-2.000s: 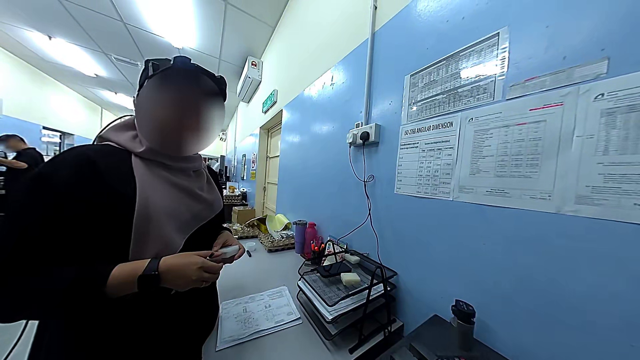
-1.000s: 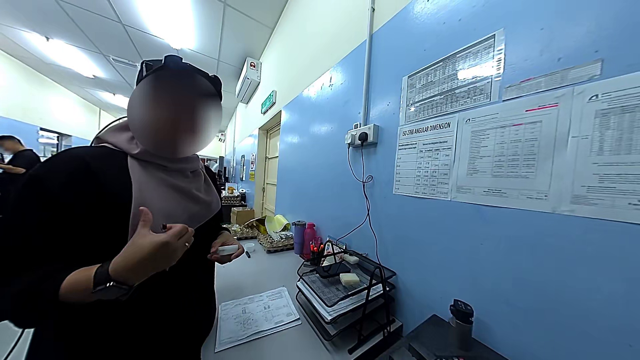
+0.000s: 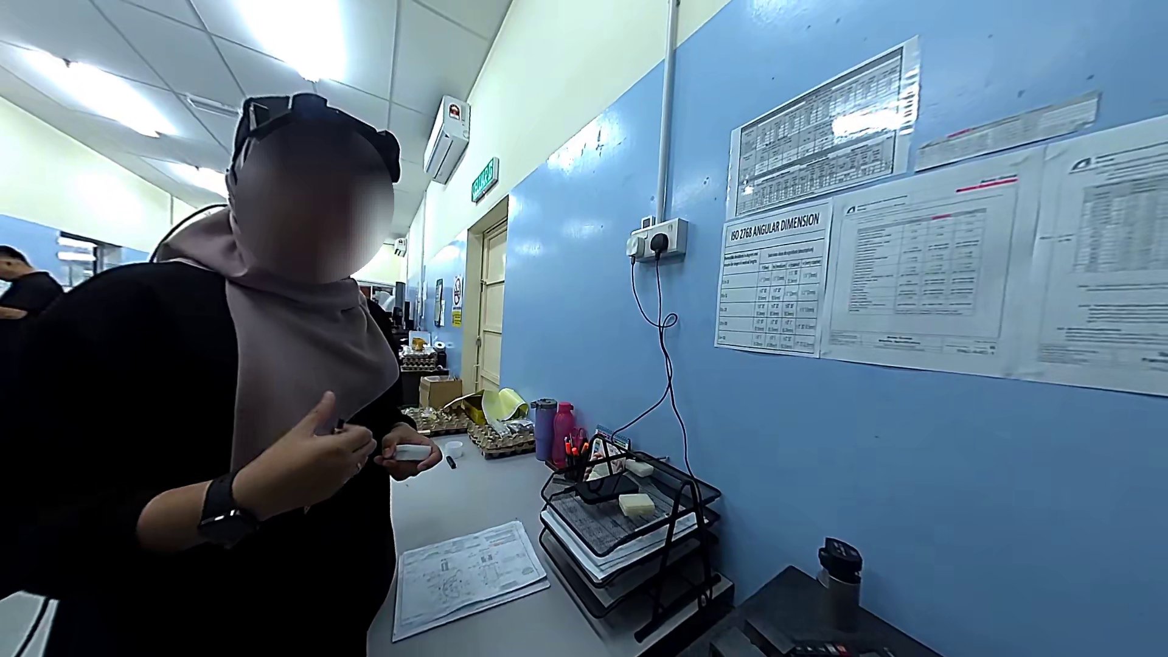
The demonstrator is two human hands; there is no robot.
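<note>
Neither my left hand nor my right hand shows in the head view. Across the table's near end stands another person in dark clothes, wearing a scarf and a head-mounted device. One of that person's hands pinches a small dark object [image 3: 339, 425] in front of the chest; the other holds a small white object [image 3: 412, 452] low over the table edge. Papers with printed drawings [image 3: 470, 570] lie on the grey table [image 3: 520, 630] beside the person. A black mesh tray rack [image 3: 630, 538] holds papers, with a pale sponge-like block [image 3: 636, 505] on its top tier.
Behind the rack stand a purple tumbler [image 3: 545, 429] and a pink bottle [image 3: 563, 429]. Egg-carton trays [image 3: 502, 441] sit farther back. A bottle with a black lid [image 3: 839, 570] is at lower right. Cables hang from a wall socket [image 3: 671, 237]. Another person is at far left.
The other person's hands, together around the white object two seconds ago, are now apart, one raised before the chest. The papers and tray rack have not moved.
</note>
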